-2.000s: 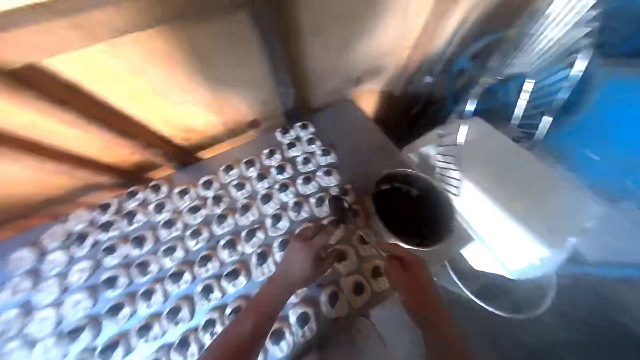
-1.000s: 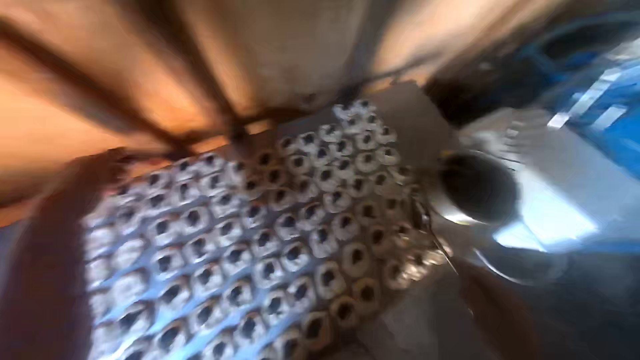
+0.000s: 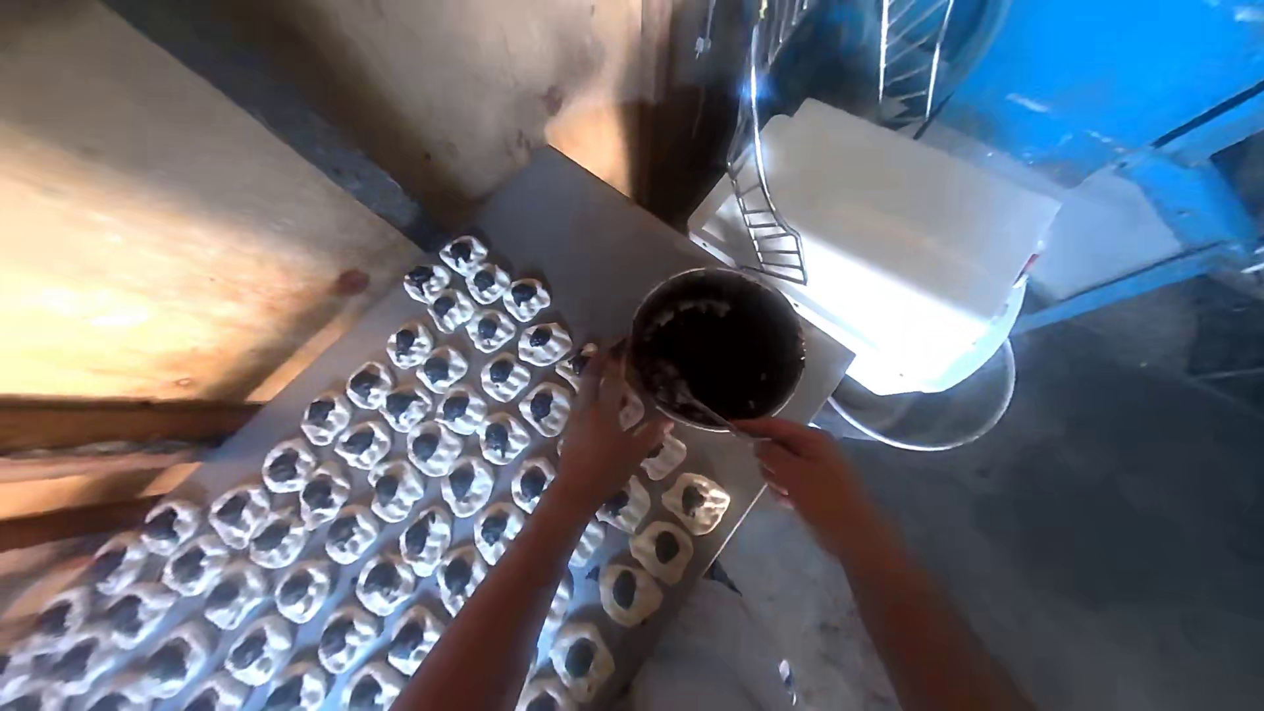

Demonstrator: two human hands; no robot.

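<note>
A round metal pot (image 3: 726, 341) of dark filling stands at the right end of a grey tabletop. My left hand (image 3: 604, 425) is at the pot's left side, its fingers near the rim; whether it grips the rim cannot be told. In my right hand (image 3: 795, 459), at the lower right rim, is the handle of a thin utensil (image 3: 703, 407) that reaches into the pot. Many pale dough pieces (image 3: 502, 377), each with a dark filling in its centre, lie in rows left of the pot. Some are hidden behind my left hand and forearm.
Beyond the pot is a large white container (image 3: 899, 227), with a wire rack (image 3: 770, 232) at its left edge. A clear round lid or basin (image 3: 933, 410) shows beneath it. A wall with wooden beams (image 3: 286, 118) borders the tabletop. Concrete floor (image 3: 1037, 523) lies at right.
My left hand, stretched over the far left of the dough pieces one second ago, is now beside the pot. The right hand is now at the pot's rim. The view has shifted.
</note>
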